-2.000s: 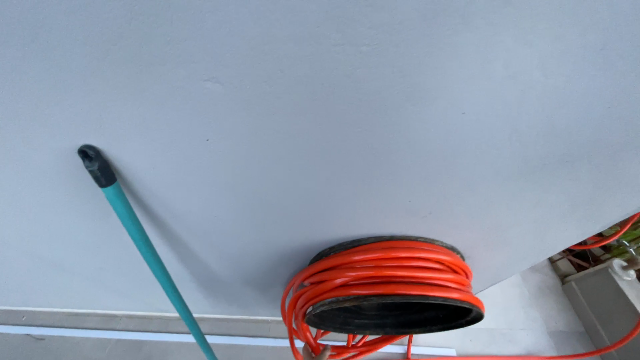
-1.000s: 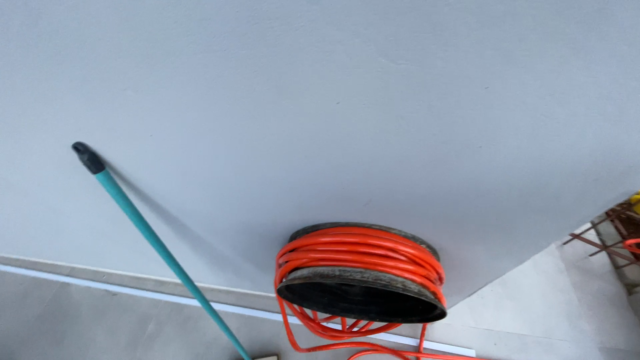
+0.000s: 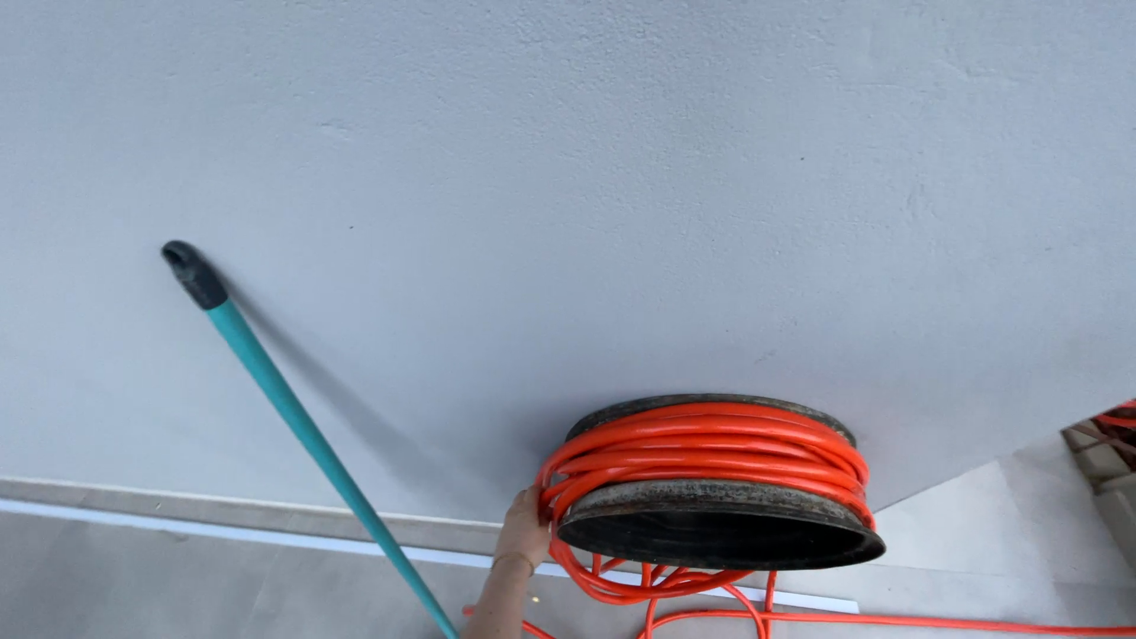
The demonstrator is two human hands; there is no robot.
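An orange hose (image 3: 710, 453) is wound in several turns around a dark, worn metal wheel rim (image 3: 728, 524) set against the grey wall. My left hand (image 3: 524, 528) is at the left side of the coil, its fingers at the hose turns and partly hidden behind them. Whether the fingers are closed on the hose cannot be told. Loose loops hang below the rim, and one length runs off to the right along the floor. My right hand is out of view.
A teal pole (image 3: 311, 435) with a black end cap leans on the wall (image 3: 568, 222) at the left. A long white strip (image 3: 266, 534) lies on the grey tiled floor (image 3: 133, 577) near the wall's foot. Light blocks (image 3: 1100, 461) stand at the far right edge.
My left hand has come into view from below and reached the left side of the hose coil. Neither earlier frame shows a hand.
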